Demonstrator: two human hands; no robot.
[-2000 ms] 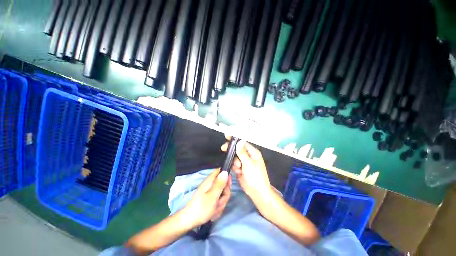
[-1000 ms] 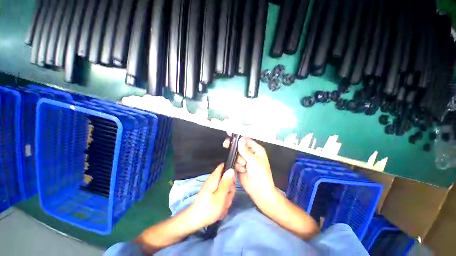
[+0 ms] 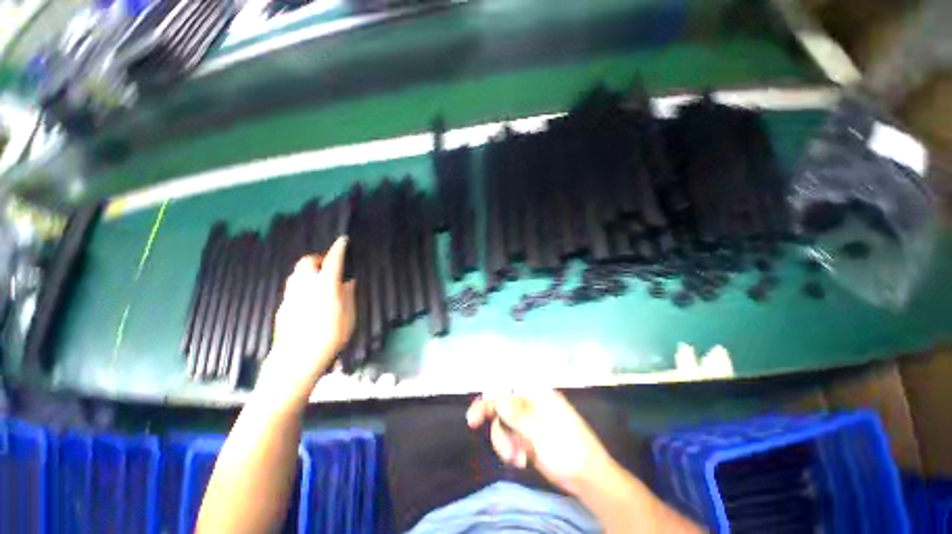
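Black tubes point(image 3: 261, 302) lie side by side on the green bench, and my left hand point(image 3: 316, 313) is over this left group. Its fingers reach onto the tubes; blur hides whether they grip one. More black tubes point(image 3: 585, 198) lie in a dense row to the right. Small black end caps point(image 3: 616, 280) are scattered below that row. My right hand point(image 3: 534, 430) is at the bench's near edge with curled fingers. No tube shows in it, and I cannot tell if it holds a small piece.
Blue crates stand below the bench at left point(image 3: 188, 459) and right point(image 3: 793, 433). A clear plastic bag point(image 3: 872, 224) with black parts lies at the right end. A pale rail point(image 3: 261, 172) runs behind the tubes. Pale jagged pieces point(image 3: 705, 362) line the near edge. A cardboard carton point(image 3: 934, 391) is at right.
The view has tilted up and shows more of the bench. My left hand has left my right hand and moved up-left onto the tubes. The tube held between both hands is no longer there.
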